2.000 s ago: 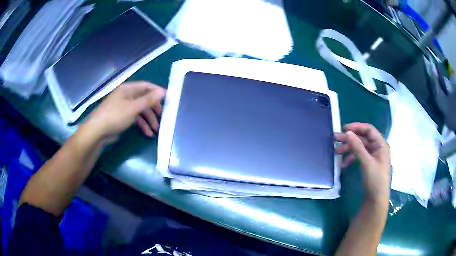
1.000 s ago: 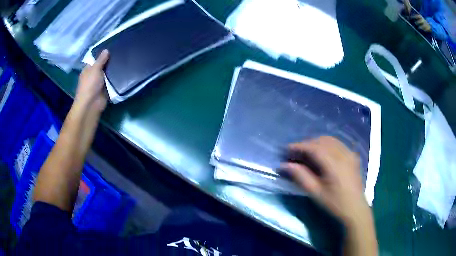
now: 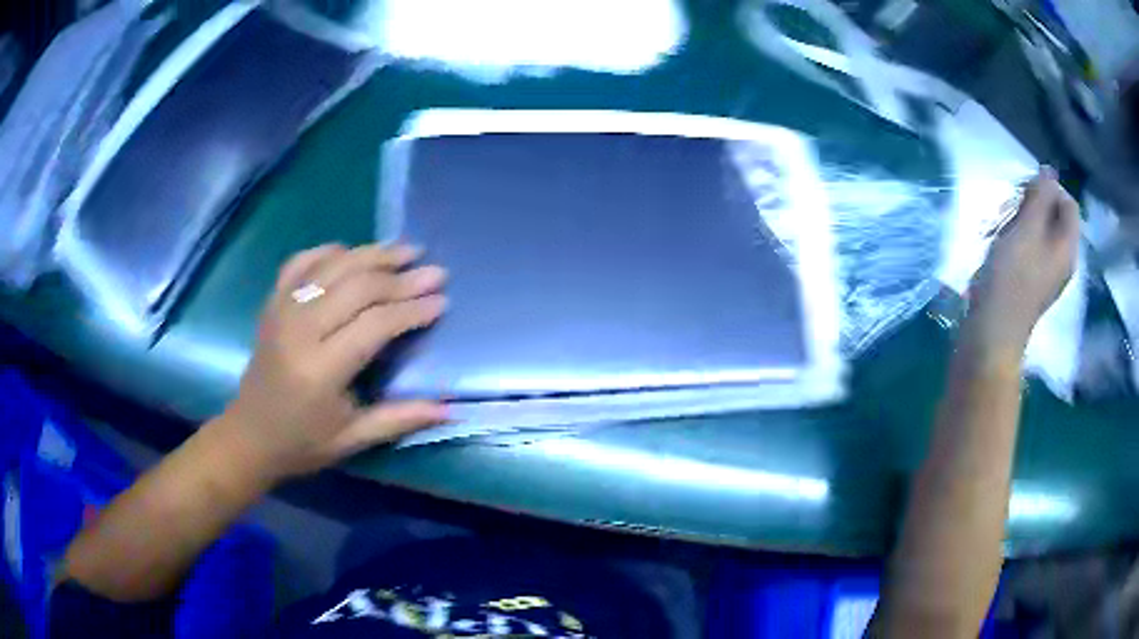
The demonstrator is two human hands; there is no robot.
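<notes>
A dark grey-blue tablet back cover (image 3: 587, 262) lies on white foam sheets (image 3: 818, 287) in front of me. My left hand (image 3: 362, 337) is at its left end, fingertips on the edge and thumb at the lower left corner. A small white patch shows on one finger. My right hand (image 3: 1030, 250) is far right, fingers closed on clear wrinkled film (image 3: 887, 237). The film stretches from the cover's right end towards that hand; it is blurred, and whether it still touches the cover is hard to tell.
A second dark cover (image 3: 206, 150) on white foam lies left, beside pale stacked sheets (image 3: 56, 137). A bright white pile (image 3: 537, 31) is at the back. A white strap loop (image 3: 824, 56) and white sheets (image 3: 981, 150) are right. Blue totes (image 3: 231, 587) show below the bench edge.
My left hand has left the second cover and is at the front cover's left end. My right hand has moved from over the front cover to the far right, with clear film now pulled out.
</notes>
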